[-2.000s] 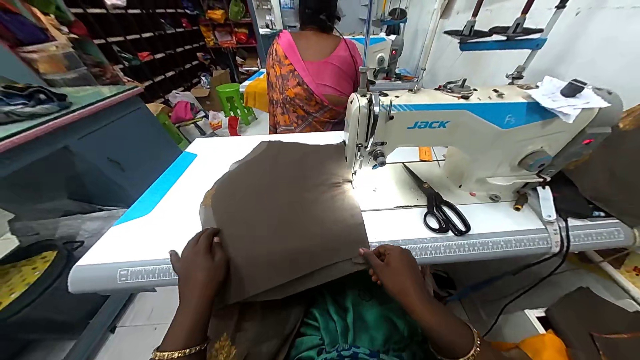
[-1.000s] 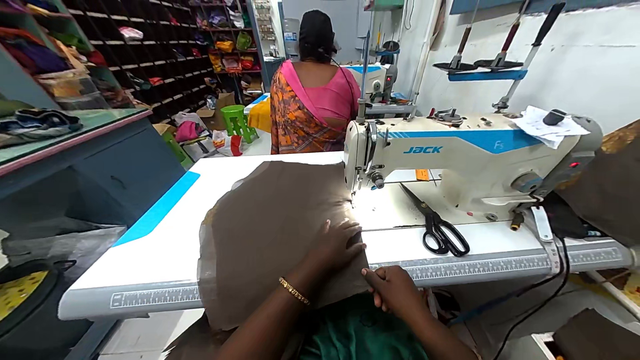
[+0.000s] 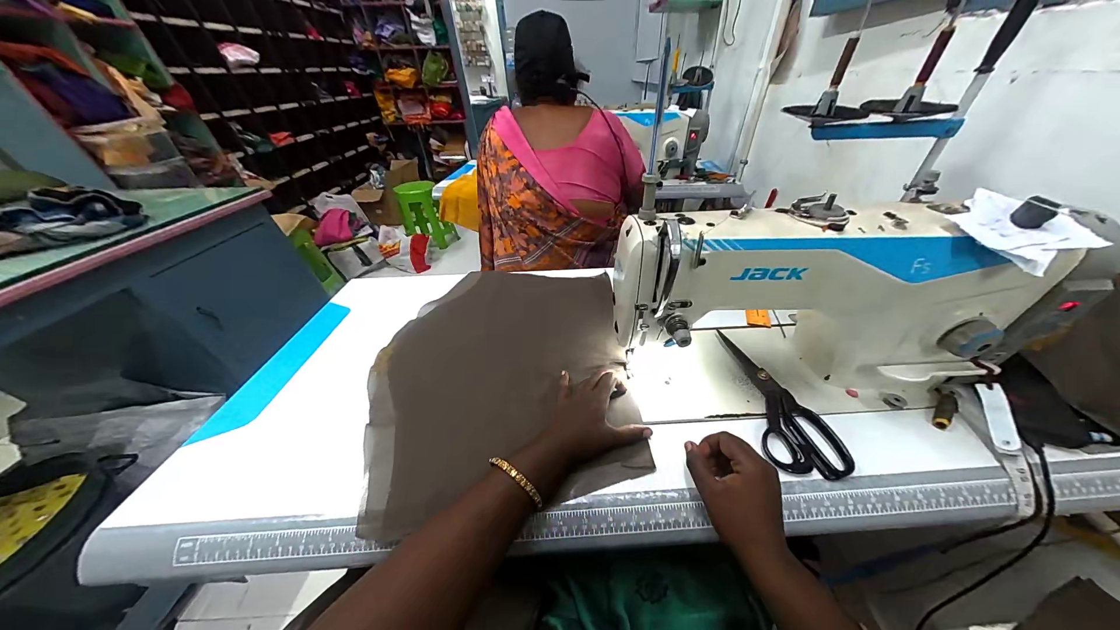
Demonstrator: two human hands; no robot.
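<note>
Brown fabric lies on the white sewing table, its right edge under the needle area of a white Jack sewing machine. My left hand rests on the fabric with fingers apart, just in front of the presser foot, a gold bracelet at the wrist. To its right, my right hand is curled over the table's front edge, off the fabric; whether something small is pinched in its fingertips cannot be told. Black-handled scissors lie on the machine bed beside my right hand, blades pointing away.
A measuring scale runs along the table's front edge. A tape measure and black cables hang at the right. A white cloth sits on the machine. A person sits ahead, back turned, near another machine. A green-topped counter stands left.
My left hand has moved from the fabric's left edge onto its area near the needle. My right hand has come off the fabric's front corner and sits farther right.
</note>
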